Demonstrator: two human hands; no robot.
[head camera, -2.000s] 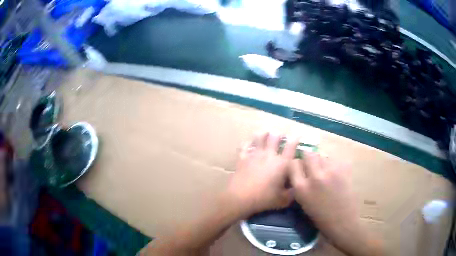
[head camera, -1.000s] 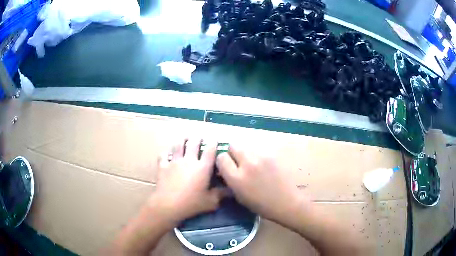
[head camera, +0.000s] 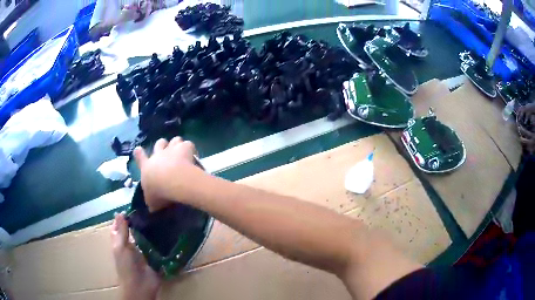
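A green car body (head camera: 170, 258) with a dark hollow middle is tilted near the cardboard's left part. My left hand (head camera: 132, 255) grips its left edge. My right hand (head camera: 167, 173) is over the car's far end, beside the heap of black parts (head camera: 234, 82); its fingertips point away and I cannot tell if it holds anything. My right forearm crosses the cardboard sheet (head camera: 281, 275). A white glue bottle (head camera: 359, 176) with a blue tip lies on the cardboard to the right.
Green car bodies (head camera: 434, 143) stand at the right, several more behind them. A pale metal rail (head camera: 264, 143) runs along the cardboard. A white scrap (head camera: 114, 169) and white bag (head camera: 29, 135) are left, with blue crates (head camera: 44, 67) beyond. Part of another person shows at the right edge (head camera: 526, 126).
The view has swung right. The car body, flat under both hands before, is now tilted in my left hand with its green end showing. My right hand has moved off to its far end.
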